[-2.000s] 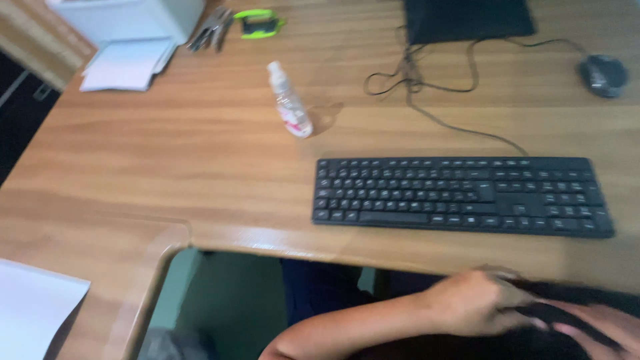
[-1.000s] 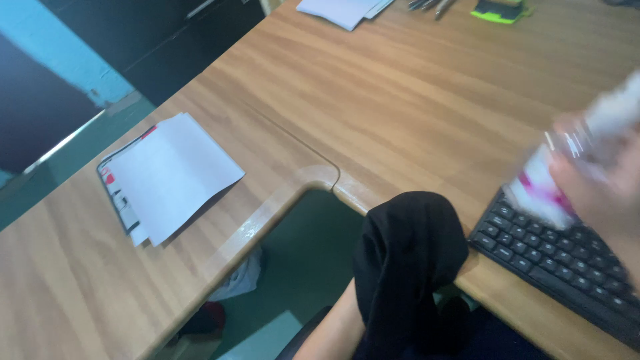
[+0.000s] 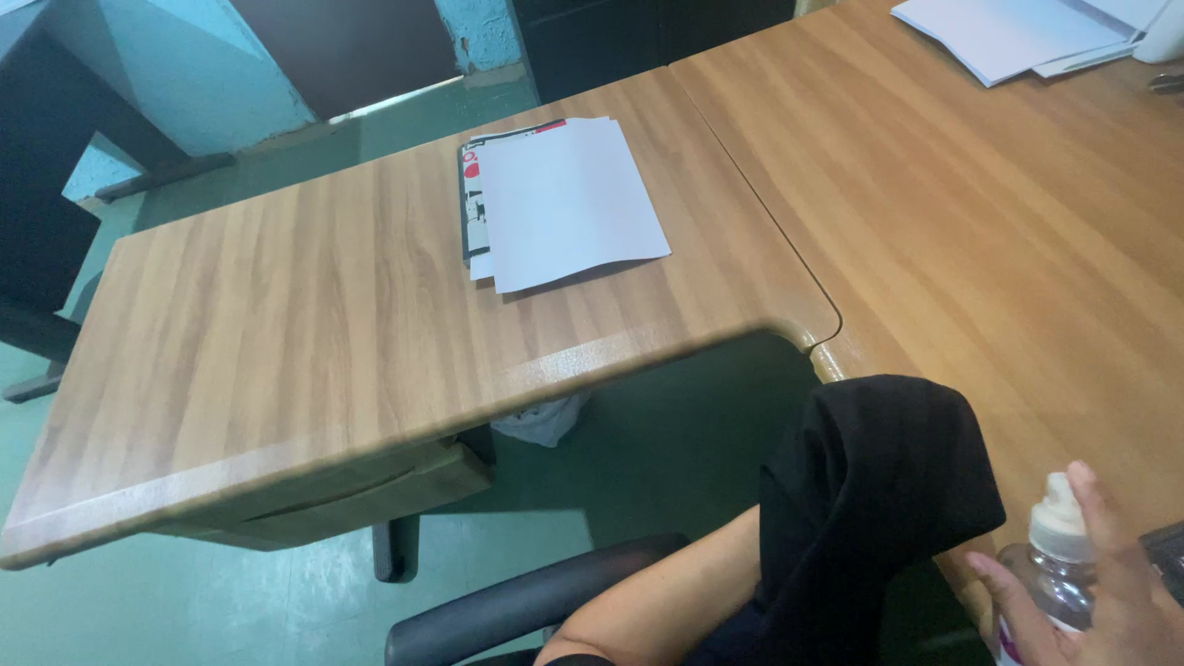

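Observation:
My right hand (image 3: 1101, 592) is wrapped around a clear plastic spray bottle (image 3: 1059, 555) with a white top, at the lower right; one finger lies at the nozzle. A black cloth (image 3: 879, 499) covers my left hand (image 3: 906, 453), which is hidden beneath it beside the desk's front edge; only the forearm shows. Farther off, on the side section of the wooden desk (image 3: 305, 305), white sheets of paper (image 3: 573, 203) lie on a folder or book with a printed cover (image 3: 474, 208).
More papers (image 3: 1017, 37) lie at the upper right. The corner of a black keyboard (image 3: 1167, 555) shows at the right edge. A chair armrest (image 3: 518, 592) is below the desk, and a white bag (image 3: 544, 421) sits underneath.
The spray bottle stood on the desk two seconds ago; my right hand now has it. The black cloth has come over my left hand. The view has swung left.

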